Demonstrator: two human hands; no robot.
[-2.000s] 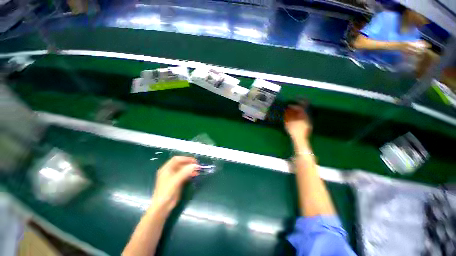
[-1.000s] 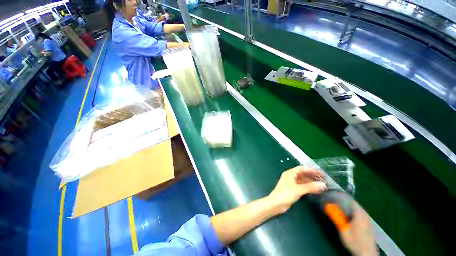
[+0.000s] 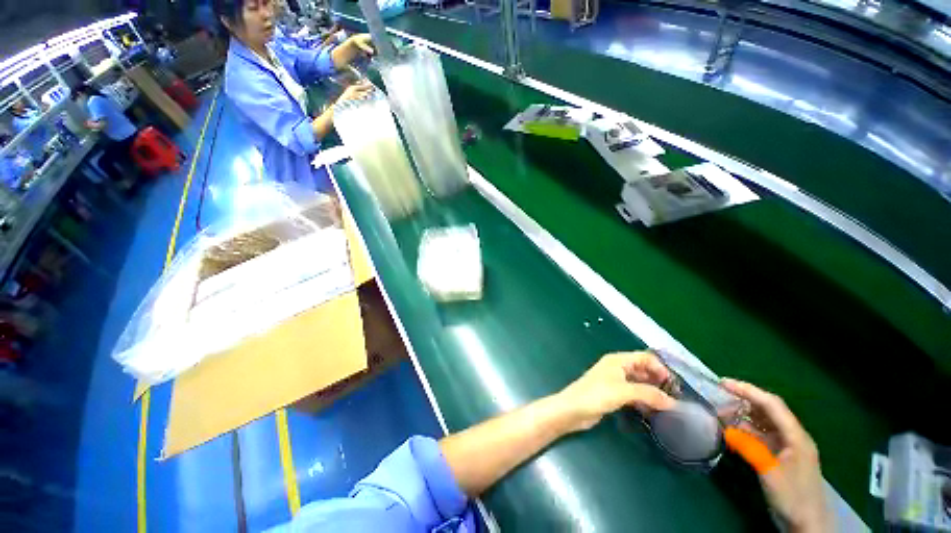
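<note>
A round device (image 3: 687,431), dark-rimmed with a pale grey face, is held between my hands over the green surface near the belt rail. My left hand (image 3: 622,387) grips its upper left edge with thumb and fingers. My right hand (image 3: 784,450) is at its right, fingers on a clear blister shell (image 3: 701,383) behind the disc. An orange-handled tool (image 3: 751,450) lies in my right hand, its working end not visible. Whether the disc sits inside the shell is unclear.
A whitish block of shells (image 3: 450,262) and tall nested stacks (image 3: 430,125) stand on the green surface. An open carton (image 3: 266,390) is at left. Retail packs (image 3: 683,195) lie on the belt, another pack (image 3: 918,484) at lower right. A person in blue (image 3: 273,94) works beyond the stacks.
Since one second ago, my right hand has come up on the right of the disc, whose pale face now shows. The belt packs have shifted left in view; another pack has appeared at lower right.
</note>
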